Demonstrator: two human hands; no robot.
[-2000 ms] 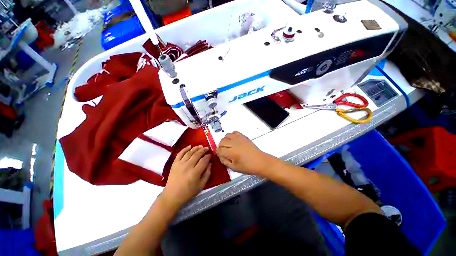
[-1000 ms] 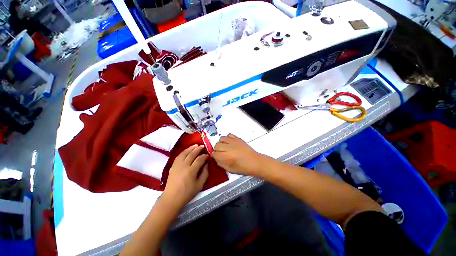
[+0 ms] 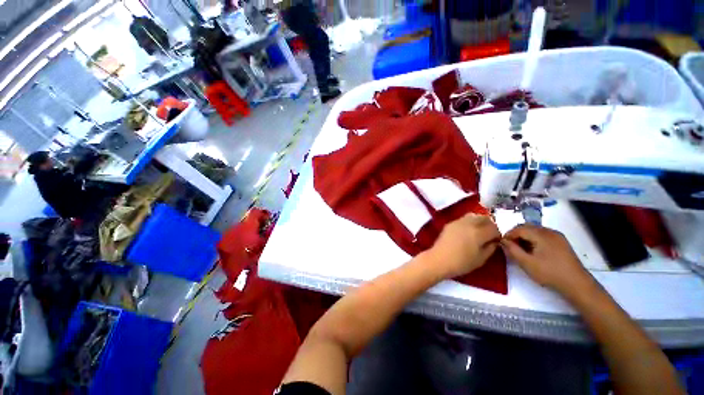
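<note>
The dark red garment panel [image 3: 394, 158] lies on the left of the table, with white patches [image 3: 405, 206] on it. My left hand [image 3: 468, 244] is at the panel's right part, fingertips pinching its edge just in front of the needle area. My right hand [image 3: 543, 253] is beside it, thumb and forefinger pinched at the same edge; the fingertips of both hands nearly meet. The sewing machine head [image 3: 533, 173] stands behind my hands, with the presser foot area partly hidden and blurred.
Red cut pieces [image 3: 397, 102] lie behind the panel. A dark flat rectangle [image 3: 611, 235] lies right of my right hand. Red garments [image 3: 255, 332] hang and heap left of the table. A blue bin [image 3: 171, 243] stands on the floor. A seated person [image 3: 58, 185] is at far left.
The view has swung left, so table and machine appear further right. My left hand has moved in from the panel to its right edge, close to my right hand. Scissors are out of view.
</note>
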